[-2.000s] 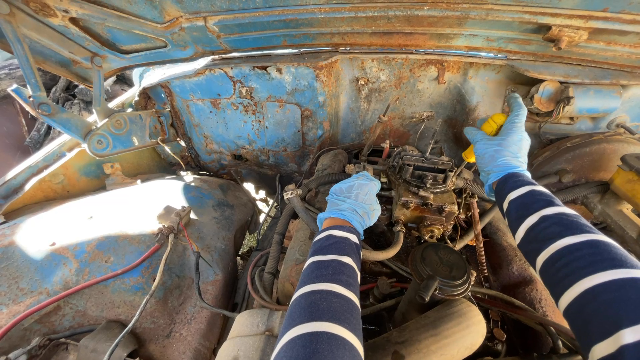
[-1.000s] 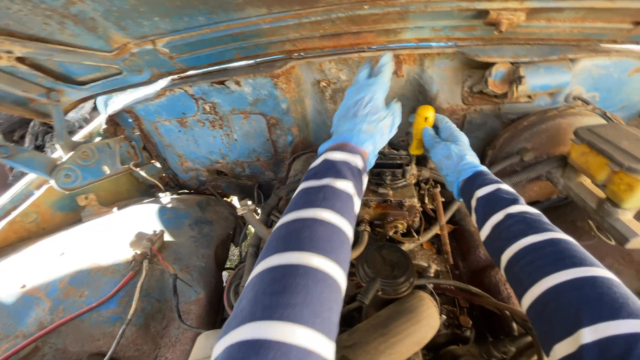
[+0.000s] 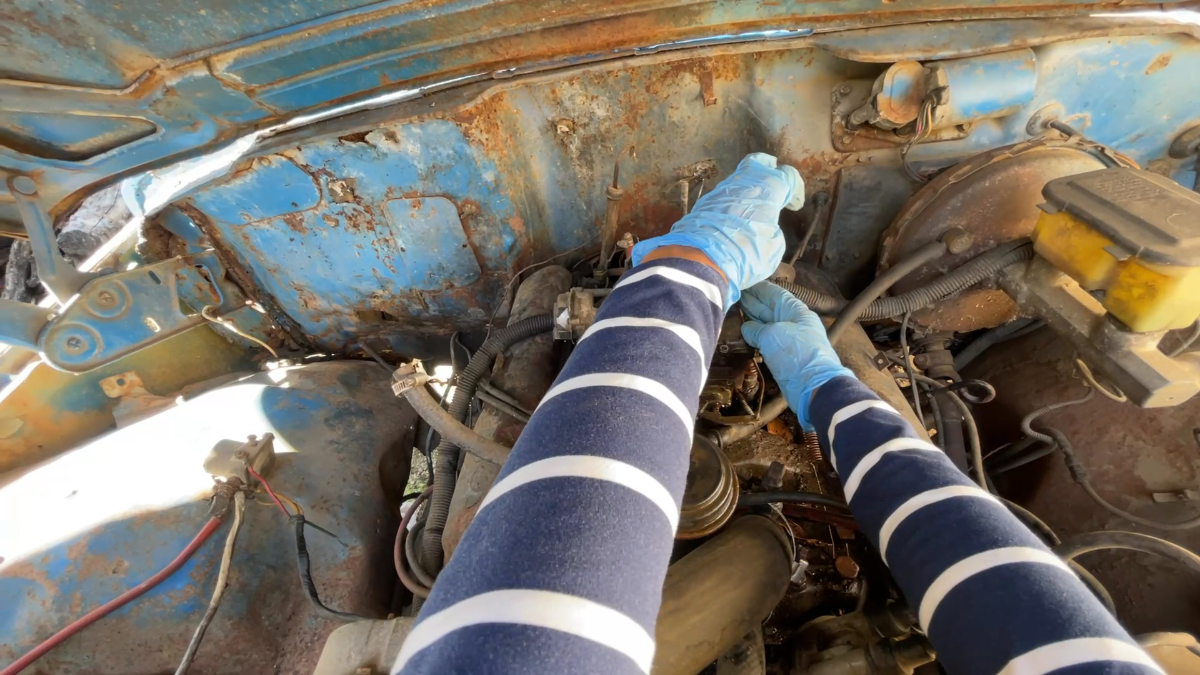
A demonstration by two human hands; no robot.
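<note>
Both hands wear light blue gloves. My left hand (image 3: 741, 220) is bent at the wrist above the rear of the engine, in front of the rusty firewall (image 3: 562, 169); its fingers are curled, and what they may hold is hidden. Just below and to the right, my right hand (image 3: 787, 337) reaches down beside the carburettor area, its fingertips partly behind the left hand and wrist. Whether it grips anything does not show. The yellow-handled tool cannot be seen. Beneath my arms lie a round metal cap (image 3: 708, 487) and a wide duct (image 3: 722, 600).
A brake fluid reservoir (image 3: 1120, 244) and round brake booster (image 3: 984, 220) stand at the right. A corrugated hose (image 3: 459, 403) runs left of the engine. Loose red wire (image 3: 131, 586) crosses the left inner fender (image 3: 309, 450). The raised hood (image 3: 375, 56) hangs overhead, with its hinge (image 3: 103, 319) at left.
The right hand held a yellow-handled tool upright one second ago; now that tool is out of sight and the hand is lower. My left hand has gone from spread fingers to curled ones.
</note>
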